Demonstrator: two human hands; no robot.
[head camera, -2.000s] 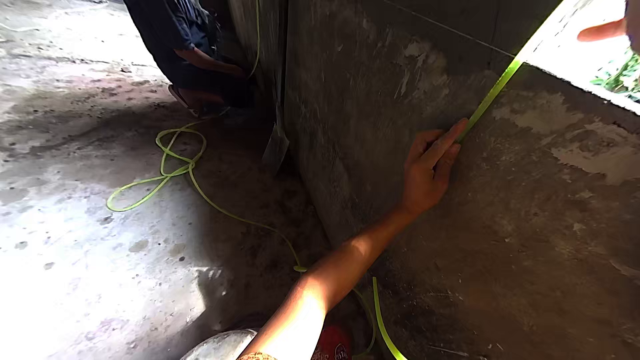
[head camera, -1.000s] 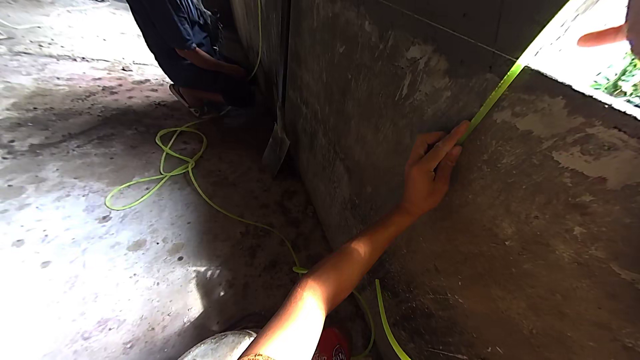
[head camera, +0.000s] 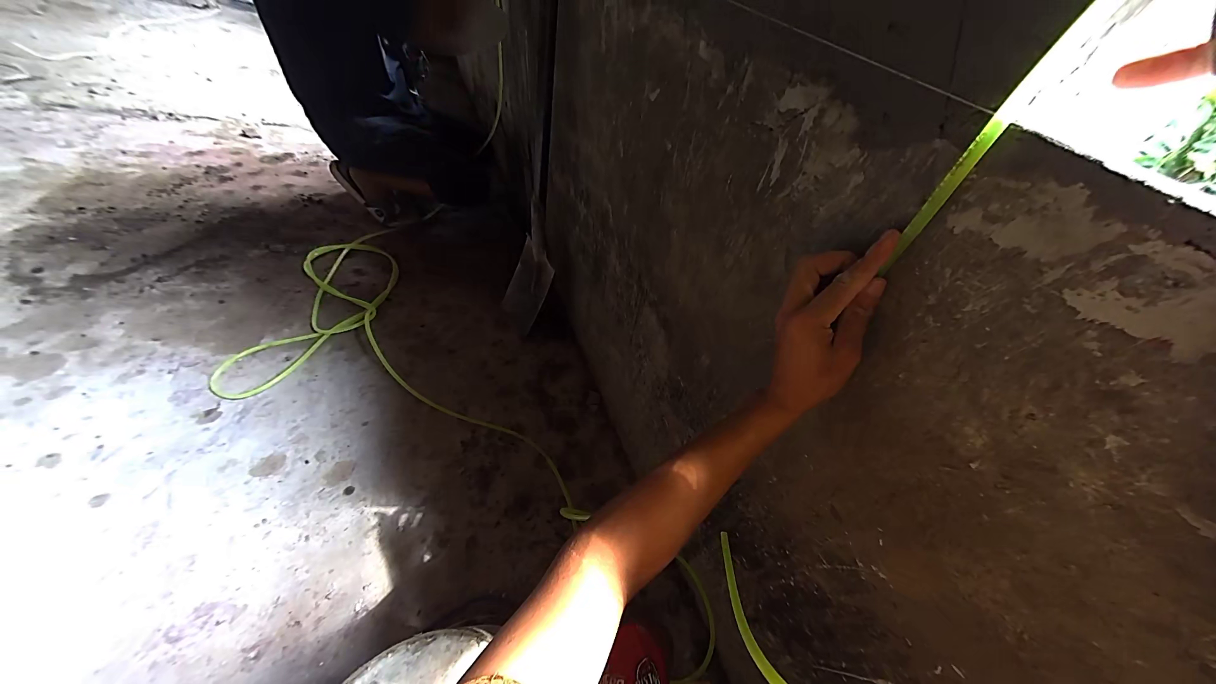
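My left hand (head camera: 822, 328) rests against the rough, dark wall. Its fingers are on the lower part of a yellow-green strip (head camera: 950, 185) with fine markings, which looks like a measuring tape blade. The strip slants up to the right, across the wall's top edge into bright light. At the right edge, one finger of what appears to be my right hand (head camera: 1168, 68) shows against the glare; the rest is out of frame. Below my left hand, another yellow-green strip (head camera: 736, 608) curves down beside the wall. A thin yellow-green cord or tube (head camera: 456, 415) runs under my left forearm.
The cord forms loops on the stained concrete floor (head camera: 266, 465). A person in dark clothes (head camera: 351, 85) crouches by the wall (head camera: 684, 237), near a flat blade-like tool (head camera: 529, 285) leaning there. A pale round container (head camera: 423, 657) and a red item (head camera: 638, 654) sit at the bottom edge.
The crouching person has shifted, and the forearm that reached low toward the wall is now a blurred shape higher up. My left hand stays on the strip.
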